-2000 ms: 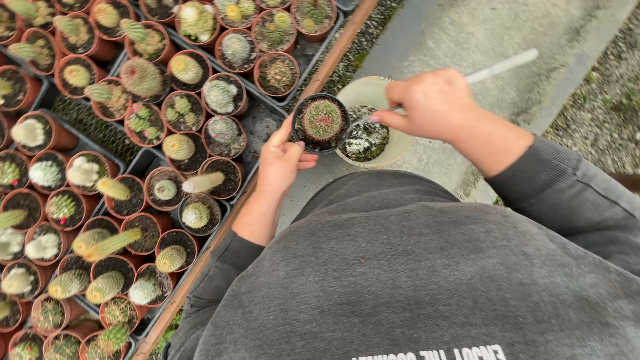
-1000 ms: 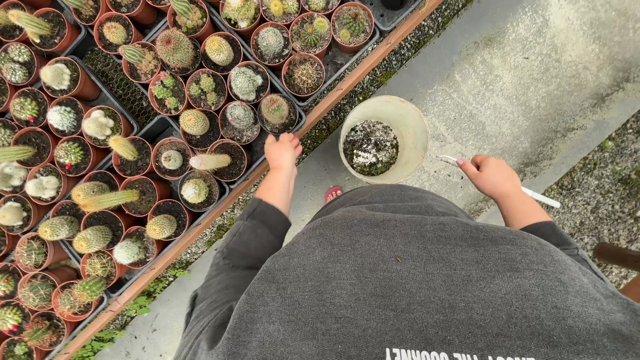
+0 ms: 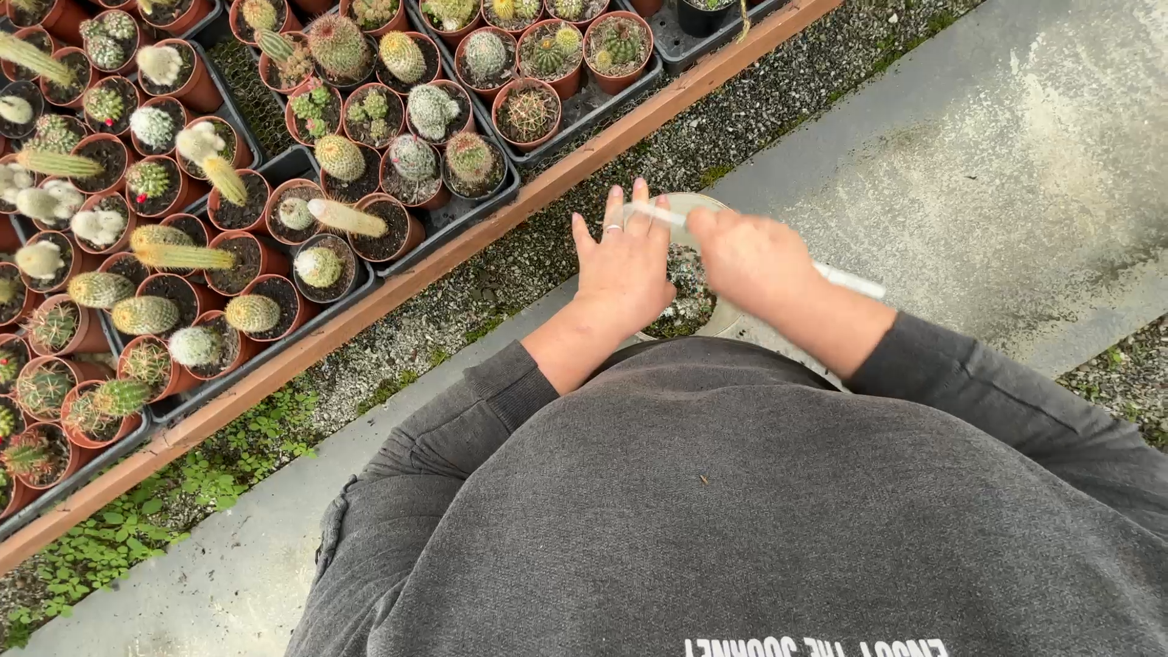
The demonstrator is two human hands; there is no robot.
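Below me is a pale plastic bucket (image 3: 725, 315) with dark, gritty soil mix (image 3: 683, 290) in it, partly hidden by both hands. My right hand (image 3: 753, 260) is closed on a thin white-handled tool (image 3: 849, 279); the tool's far end reaches across to the fingers of my left hand. My left hand (image 3: 625, 269) is over the bucket's left side, fingers spread, a ring on one finger. Whether its fingers touch the tool cannot be told. In the tray's near corner stands a round cactus in a black pot (image 3: 474, 165).
Many potted cacti, such as a lone reddish one (image 3: 526, 113), fill black trays (image 3: 584, 114) at the left behind a wooden edge board (image 3: 584, 187). A gravel strip (image 3: 730, 114) and a grey concrete path (image 3: 958, 173) run diagonally past it.
The black-potted cactus, held in my left hand two seconds ago, now stands in the tray. My left hand has moved from the tray to the bucket, and my right hand has brought the tool there.
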